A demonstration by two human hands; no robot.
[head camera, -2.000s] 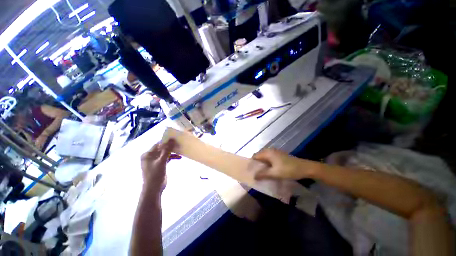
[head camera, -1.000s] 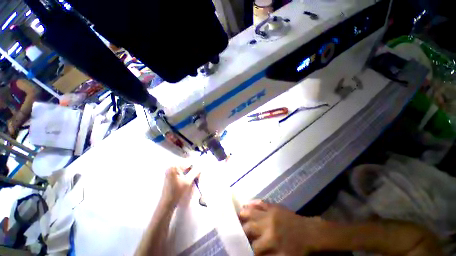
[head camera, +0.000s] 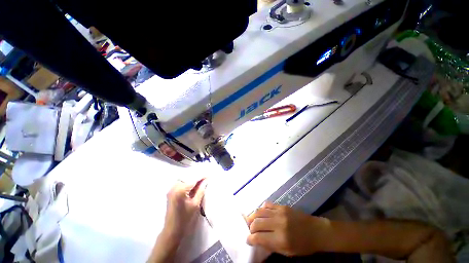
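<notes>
A white cloth strip (head camera: 226, 218) lies on the bright table in front of the needle area, its outline almost lost in the glare. My left hand (head camera: 181, 205) pinches its left side with thumb and finger, just in front of the presser foot area (head camera: 218, 154). My right hand (head camera: 283, 228) grips the strip's right side at the table's ruled front edge. The white sewing machine (head camera: 247, 102) marked JACK stands over the work. Whether the cloth lies under the foot cannot be made out.
Red-orange snips (head camera: 277, 111) and a thin dark tool (head camera: 311, 107) lie under the machine arm. A small dark curved thing lies by my left hand. Pale scraps (head camera: 46, 221) are at the left, a crumpled white heap (head camera: 411, 200) at the right, a green basket (head camera: 445, 113) behind it.
The strip was held up above the table; both hands have since lowered it to the table near the needle. The view has moved closer to the machine.
</notes>
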